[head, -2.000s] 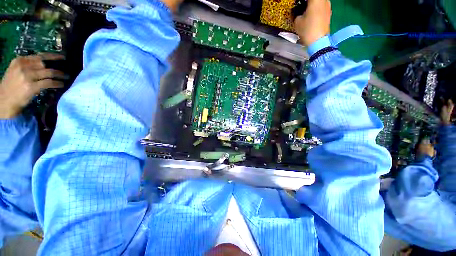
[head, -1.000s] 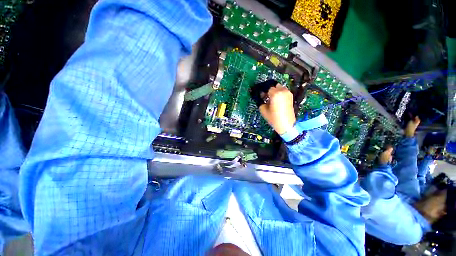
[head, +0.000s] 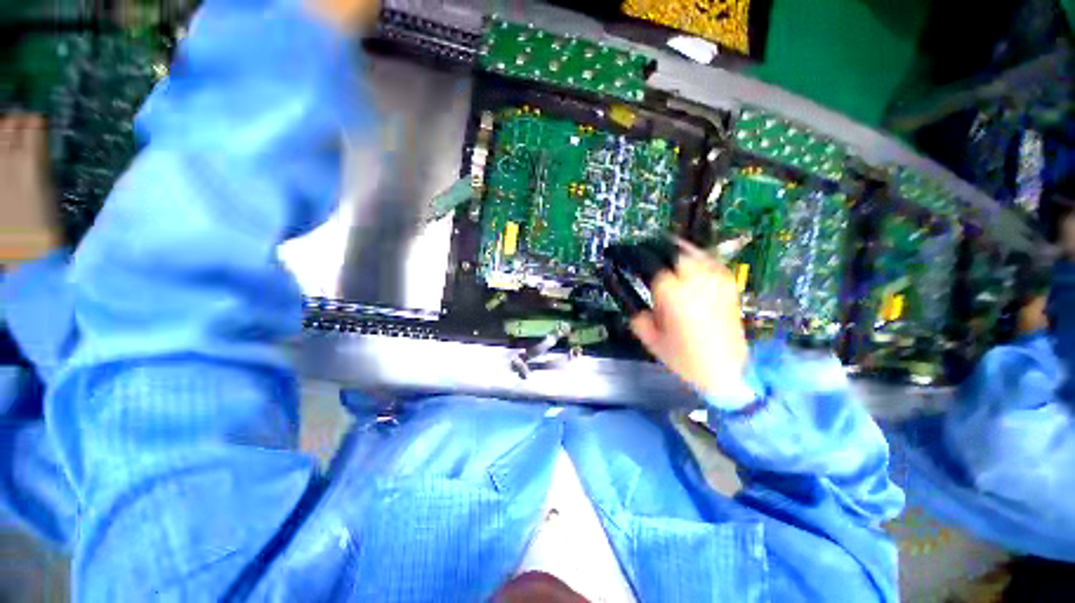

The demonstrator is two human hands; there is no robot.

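A green circuit board (head: 548, 194) crowded with parts lies in a black carrier (head: 469, 253) in front of me. My right hand (head: 696, 318), with black coverings on its fingers, is over the board's lower right corner; the fingers are blurred and I cannot tell whether they hold anything. My left hand (head: 344, 10) is cut off by the top edge, with only a blurred bit of it showing past the blue sleeve. A narrow green board (head: 566, 61) lies along the carrier's far side.
A yellow parts bin (head: 696, 17) is at the top. More boards in carriers (head: 784, 236) stand to the right. A metal conveyor rail (head: 413, 363) runs along the near side, with a bare metal surface (head: 389, 189) left of the carrier. Neighbouring people's blue sleeves (head: 1031, 424) show at both sides.
My right hand went from the yellow bin to the board, then down to its lower right corner. My left arm has shifted left. The view has turned and shows more boards to the right.
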